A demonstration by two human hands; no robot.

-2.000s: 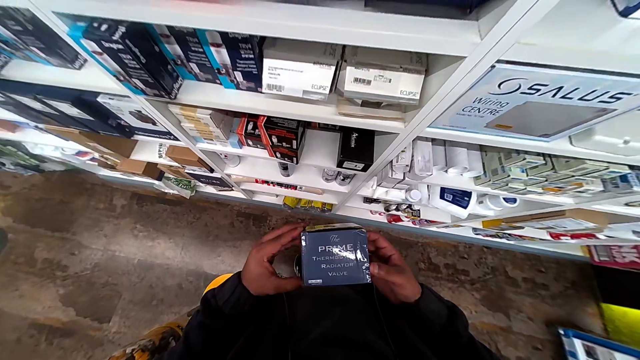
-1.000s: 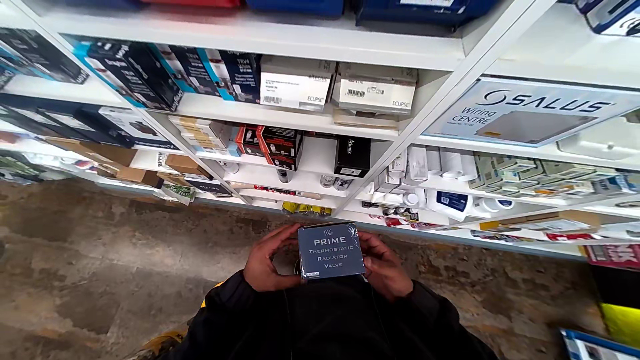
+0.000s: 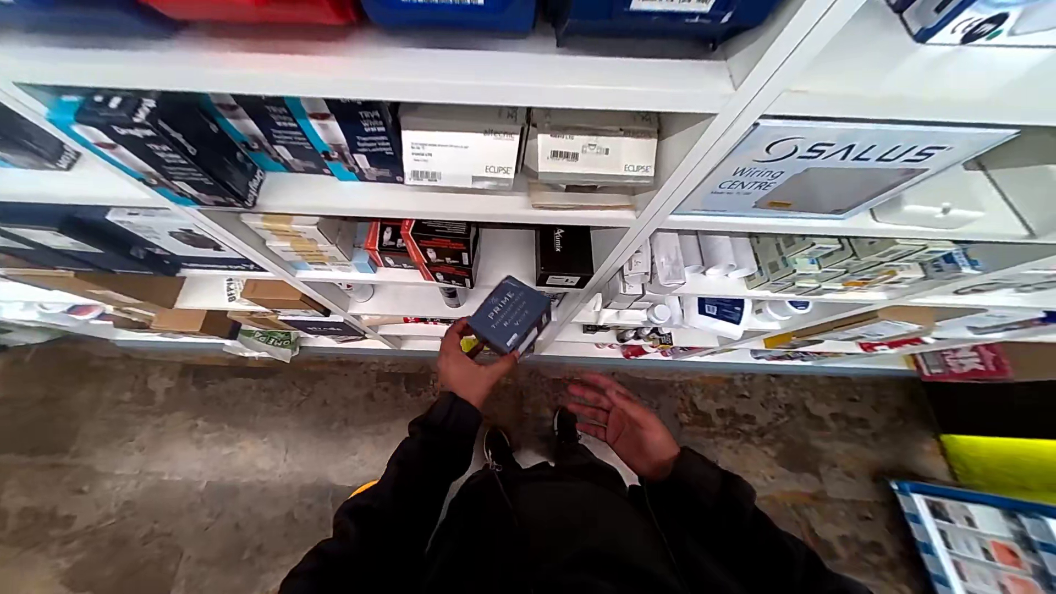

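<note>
My left hand [image 3: 472, 367] grips a dark blue-grey thermostatic radiator valve box [image 3: 509, 316] by its lower left edge. The box is tilted and held out before the shelving, its printed face up towards me. To the right of it and lower, my right hand [image 3: 620, 421] is empty, palm up with the fingers spread. Past the held box, a black box [image 3: 564, 257] stands on a white shelf against the upright, and red-and-black boxes [image 3: 441, 252] stand further left on the same shelf.
White shelving [image 3: 371, 78] spans the view. Its shelves hold white Eclipse boxes [image 3: 462, 148], dark TRV4 boxes [image 3: 165, 148], a Salus wiring centre box [image 3: 841, 169] and white bottles [image 3: 718, 313]. At lower right is a blue-edged display [image 3: 973, 536]. Brown flooring [image 3: 206, 462] lies below.
Both hands were on the box before. My right hand has let go and is apart from it, while my left hand has moved the box forward, towards the shelves, and turned it.
</note>
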